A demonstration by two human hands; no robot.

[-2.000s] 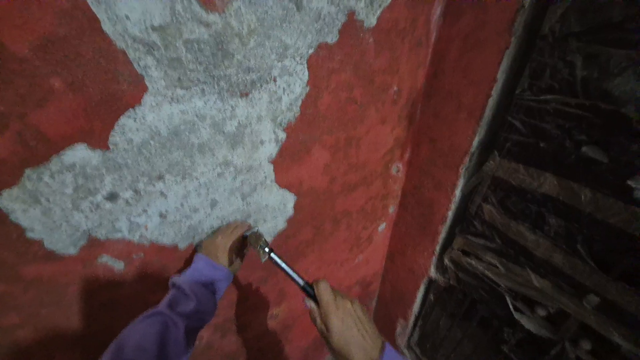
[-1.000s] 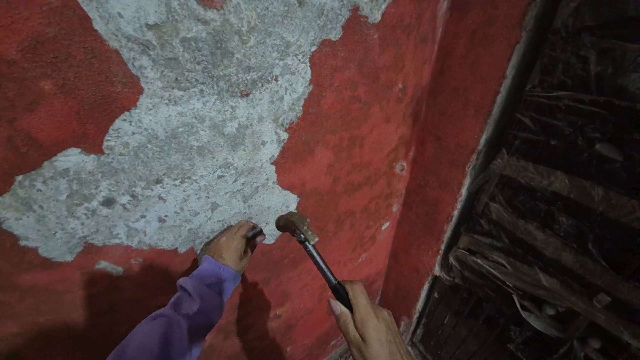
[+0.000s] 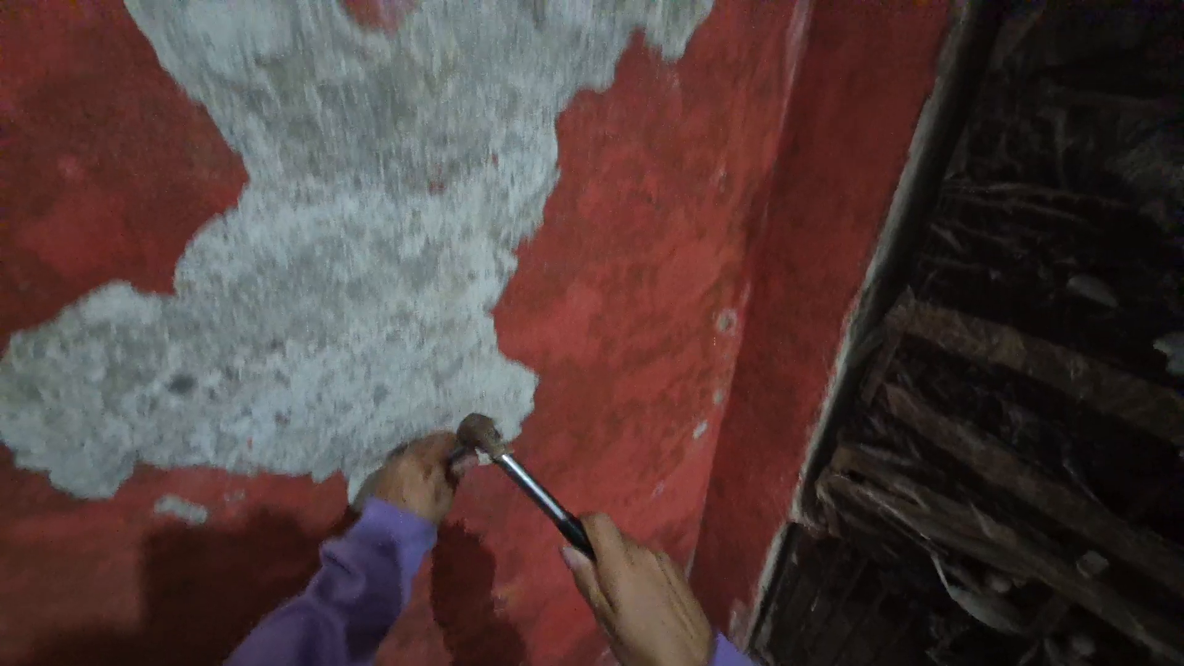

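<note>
My left hand (image 3: 416, 481), in a purple sleeve, is at the wall near the lower edge of the bare grey plaster patch (image 3: 351, 277). Its fingers are closed round a short dark tool (image 3: 458, 455), perhaps a chisel; most of it is hidden. My right hand (image 3: 638, 587) grips the black handle end of a hammer (image 3: 541, 495) with a shiny metal shaft. The brownish hammer head (image 3: 481, 433) is up against the end of the dark tool, just right of my left fingers; whether they touch cannot be told.
Red painted wall (image 3: 638, 277) surrounds the patch, with a corner and narrower red face (image 3: 823, 185) to the right. Beyond its rough edge lie dark wooden beams (image 3: 1008, 351) and crumpled sheeting. A small plaster chip mark (image 3: 180, 509) shows at lower left.
The hammer head was right of my left hand a second ago, apart from the dark tool; now it has moved left to the tool's end. My left hand has stayed at about the same spot.
</note>
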